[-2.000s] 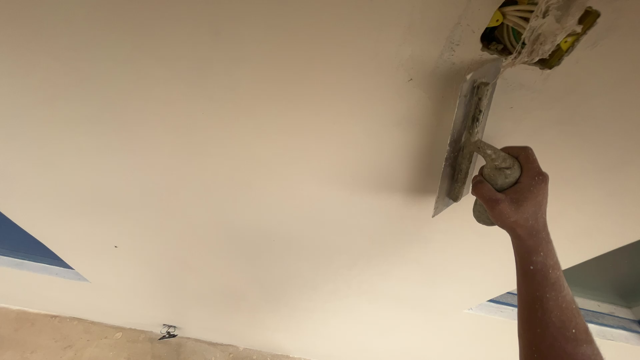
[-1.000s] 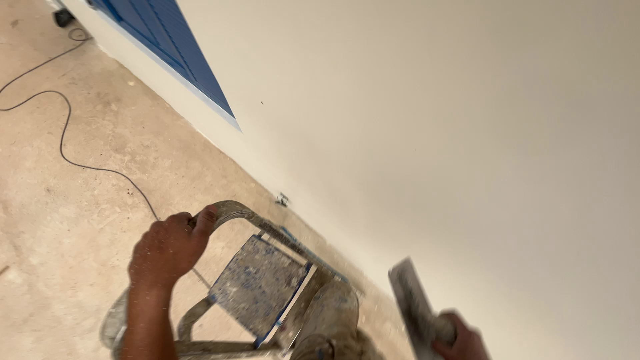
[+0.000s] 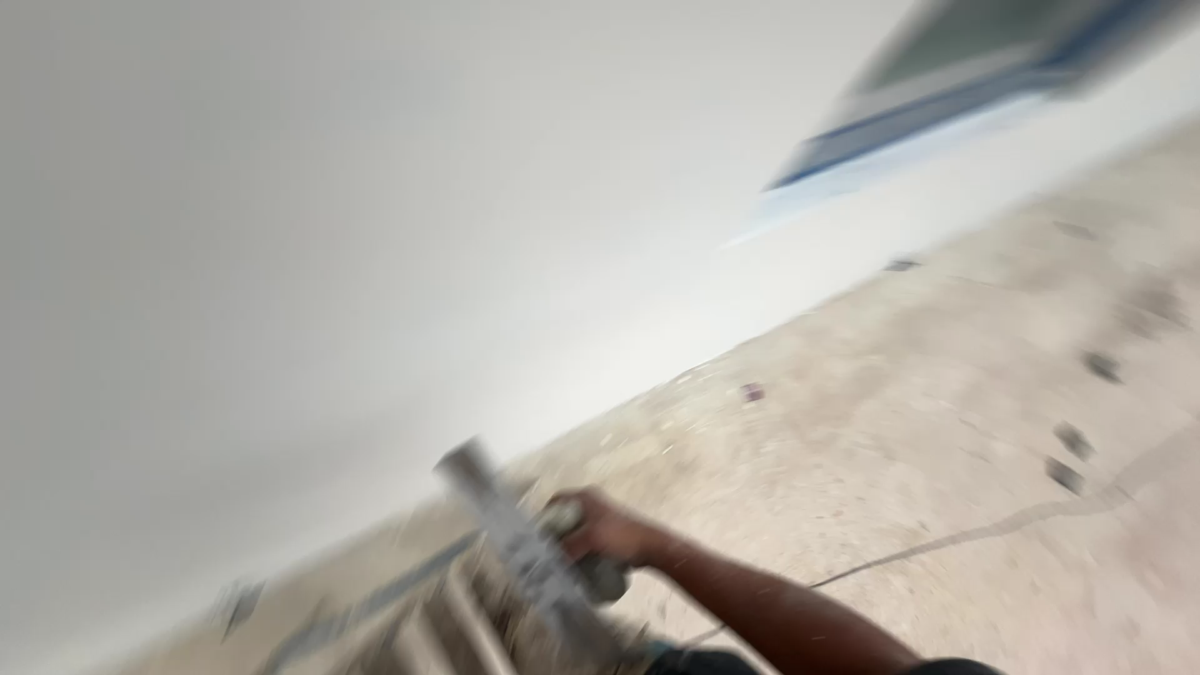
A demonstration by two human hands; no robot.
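My right hand (image 3: 609, 530) is closed around the handle of a plasterer's finishing trowel (image 3: 530, 553) at the bottom middle of the head view. The long metal blade carries grey smears and slants from upper left to lower right, in front of blurred parts that look like a stepladder (image 3: 459, 619). The pale plastered wall (image 3: 281, 234) lies beyond the trowel, and the blade does not plainly touch it. My left hand is out of view. Motion blur hides fine detail.
The dusty floor (image 3: 937, 422) meets the wall along a diagonal edge. A cable (image 3: 900, 553) crosses the floor, and several small dark bits (image 3: 1064, 473) lie on it. A window opening with blue edging (image 3: 919, 122) is at the upper right.
The view has swung down from the electrical box opening, then across to the right. The trowel has left the wall near that box. My left hand, on the ladder rail one second ago, is out of view.
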